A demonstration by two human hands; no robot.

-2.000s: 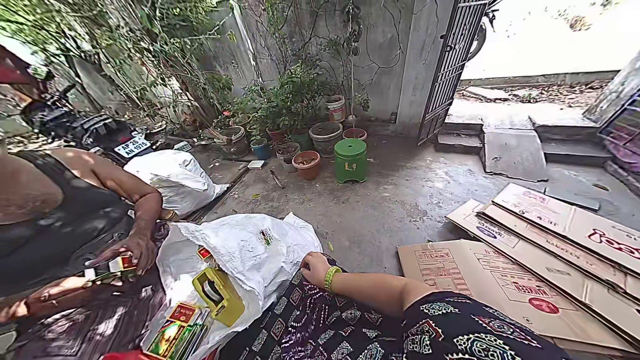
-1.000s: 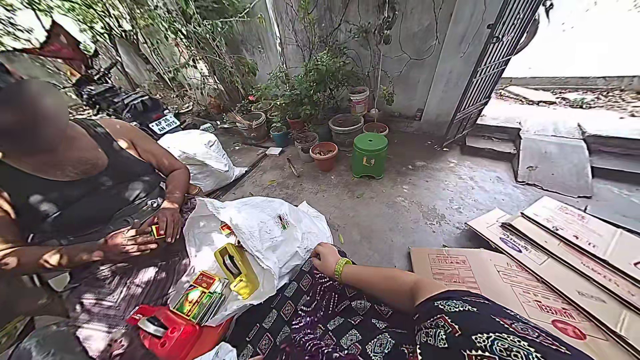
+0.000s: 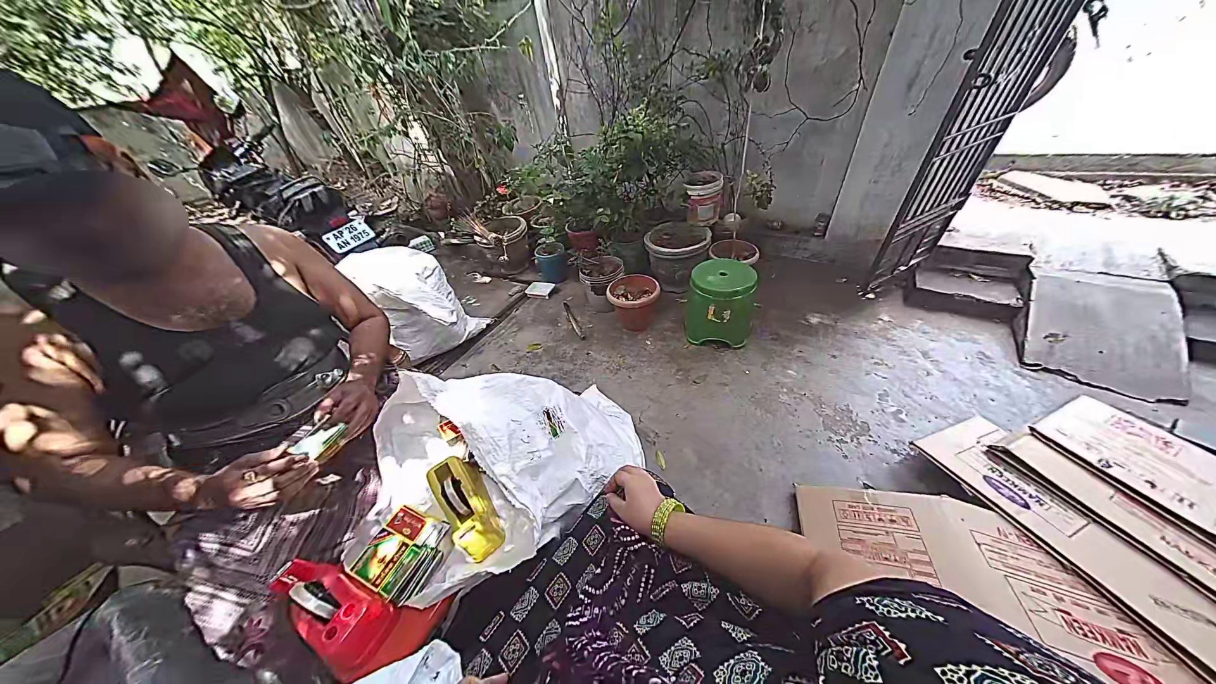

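Note:
My right hand (image 3: 635, 499), with a yellow bracelet at the wrist, rests on dark patterned cloth (image 3: 570, 598). Its fingers are curled and no object shows in it. Just left of it lies a white plastic sack (image 3: 560, 437). On the sack are a yellow tape dispenser (image 3: 465, 508) and a stack of small printed packets (image 3: 399, 551). A red tape dispenser (image 3: 337, 617) stands nearer the bottom edge. A sliver of skin at the bottom edge may be my left hand; the rest is hidden. At left, another person holds small packets (image 3: 321, 442) in both hands.
Flattened cardboard boxes (image 3: 893, 527) lie at right. A green plastic stool (image 3: 722, 304) stands ahead, beside potted plants (image 3: 634, 299). A full white sack (image 3: 408, 294) sits behind the other person. A metal gate (image 3: 959, 152) and concrete steps (image 3: 969, 285) are at back right.
The other person's hands have shifted, with packets still held. My right hand remains resting on the cloth beside the sack. The view has swung left, bringing the red dispenser into sight.

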